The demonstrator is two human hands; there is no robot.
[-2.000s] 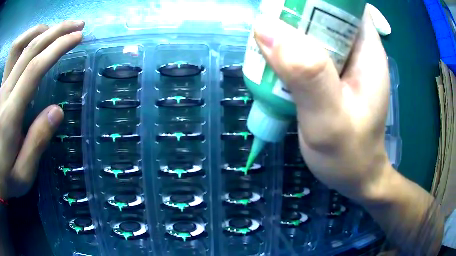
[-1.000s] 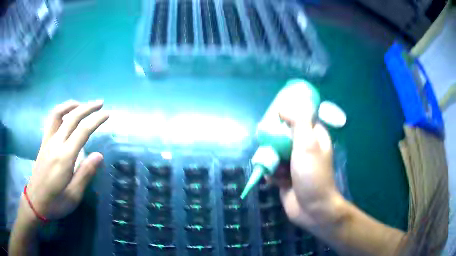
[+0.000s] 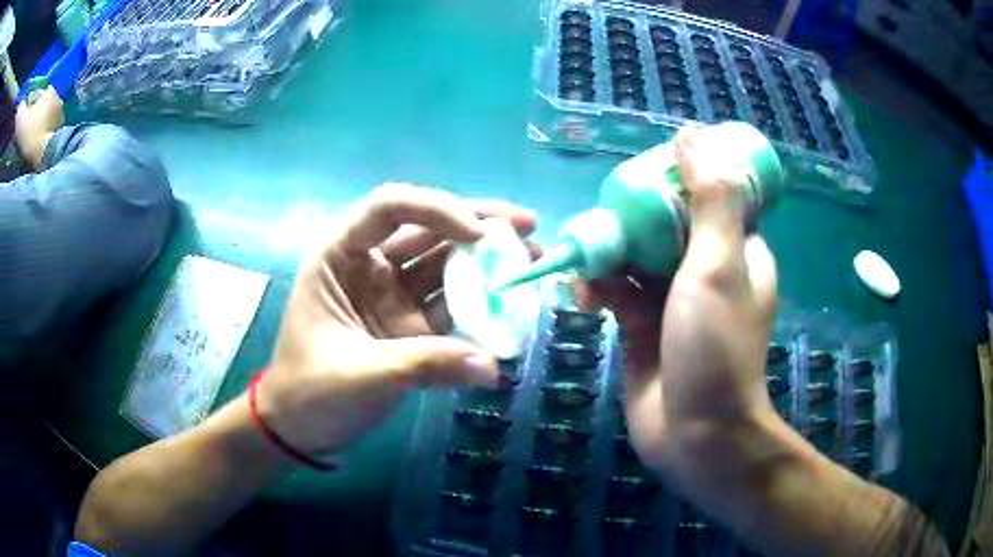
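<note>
My right hand (image 3: 708,294) grips the green squeeze bottle (image 3: 642,207), tilted with its thin green nozzle (image 3: 541,267) pointing left and down. My left hand (image 3: 359,305) holds a white wad (image 3: 479,299) between thumb and fingers, and the nozzle tip rests at the wad. A little green shows on the wad by the tip. Below the hands lies a clear tray (image 3: 425,479) with rows of small dark round parts (image 3: 561,430), some with faint green dabs. My right hand and forearm cover part of the tray.
A second clear tray (image 3: 544,136) with dark parts is at the back right. Stacked clear packaging (image 3: 207,65) is at the back left. A paper slip (image 3: 196,337) lies left. Another person's grey sleeve (image 3: 76,218) is at the left edge. A white oval object (image 3: 875,274) lies right.
The bottle has risen off the tray and its nozzle now points left at a white wad. My left hand has moved right and holds this wad. The view has shifted, showing the left side.
</note>
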